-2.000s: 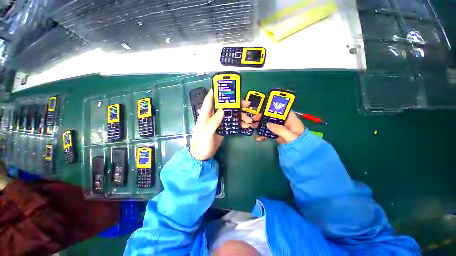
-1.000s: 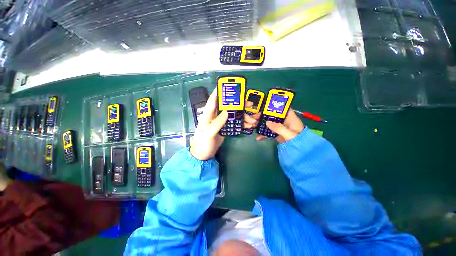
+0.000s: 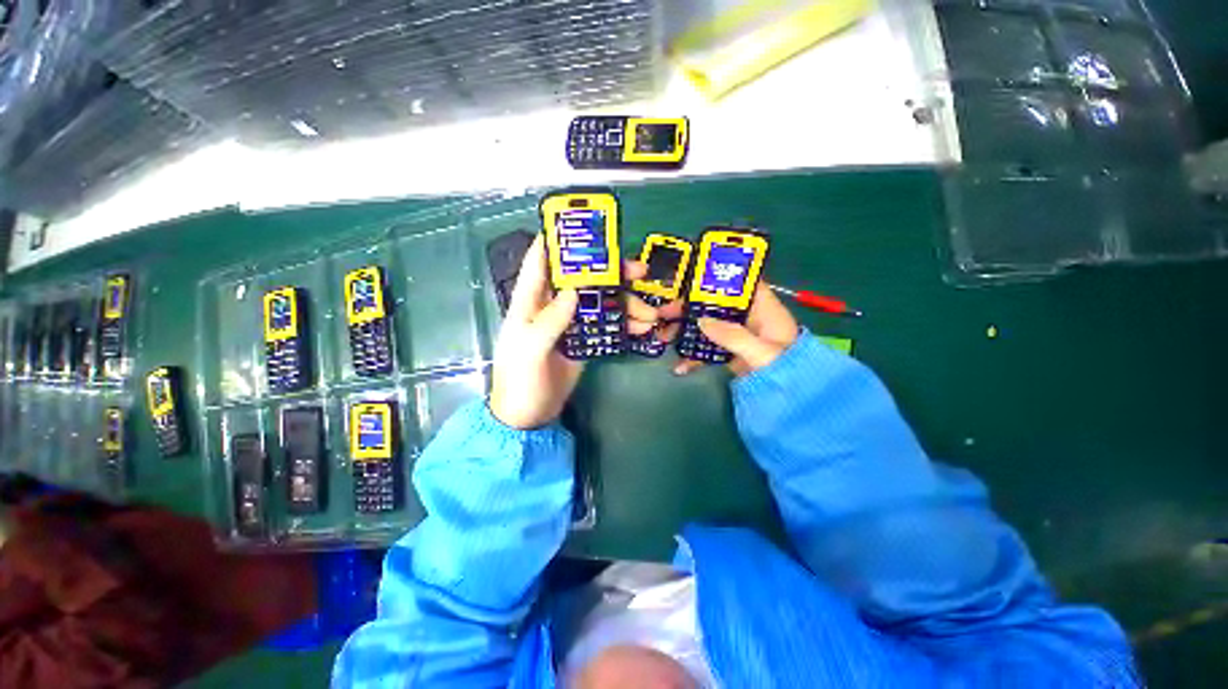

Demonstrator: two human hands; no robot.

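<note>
My left hand [image 3: 541,353] holds a black and yellow feature phone [image 3: 583,256] upright, its screen lit blue with lines of text and my thumb beside the keypad. My right hand [image 3: 754,330] holds another feature phone [image 3: 727,269], its screen lit blue with a pale mark and my thumb on the keypad. A third phone [image 3: 663,267] with a dark screen shows between them, partly hidden behind my fingers; whether it is held or lying, I cannot tell.
A blister tray [image 3: 445,316] with several phones lies left. An unlit handset [image 3: 628,141] lies sideways on the white strip below stacked trays [image 3: 445,81] and a yellow pad [image 3: 768,43]. A red pen [image 3: 819,302] lies right, an empty tray [image 3: 1064,148] beyond. A person's dark red sleeve [image 3: 121,579] is left.
The whole view has shifted a little, so the bench and phones sit slightly further left. Both hands keep hold of their phones.
</note>
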